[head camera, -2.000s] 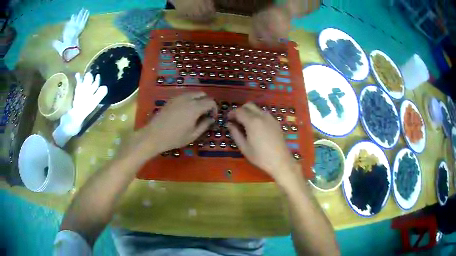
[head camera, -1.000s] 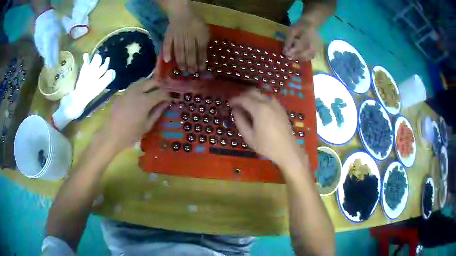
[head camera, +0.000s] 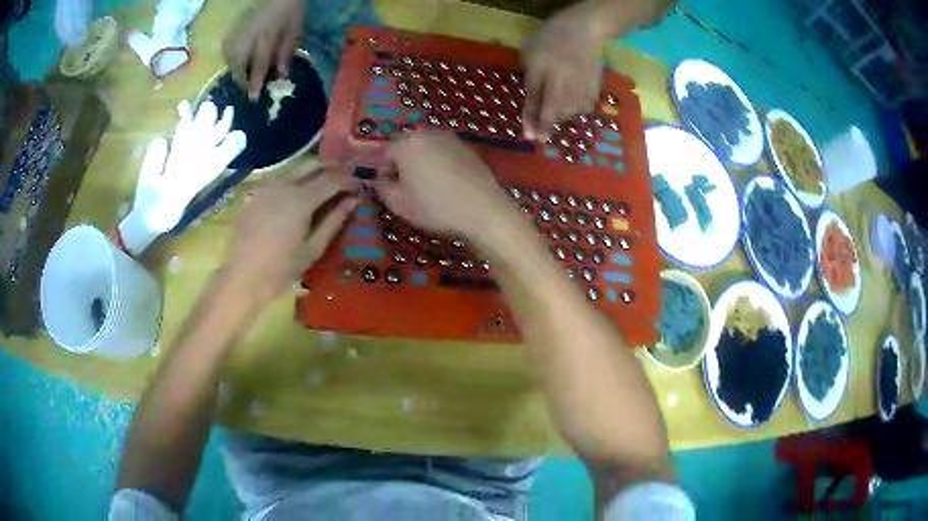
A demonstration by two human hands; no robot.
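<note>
The orange-red keyboard tray (head camera: 407, 317) lies in front of me with round shiny-rimmed key pieces and blue-grey bars in its two layouts. My left hand (head camera: 290, 219) is at the upper left corner of the near layout, fingers bent over the tray's left edge. My right hand (head camera: 432, 183) is beside it, fingertips close to the left fingertips around a small dark piece (head camera: 364, 173). Whether either hand grips that piece is too blurred to tell. My right hand and forearm cover part of the near layout.
Another person's hands reach over the far layout (head camera: 565, 81) and the black-filled dish (head camera: 295, 142). White gloves (head camera: 183, 178), a white cup (head camera: 97, 295) and a dark parts box (head camera: 46, 204) are left. Parts plates (head camera: 748, 407) and a teal-filled bowl (head camera: 680, 321) are right.
My right hand has moved left across the tray to meet my left hand. The other person's left-side hand has moved from the tray to the black dish, and the other has moved inward over the tray.
</note>
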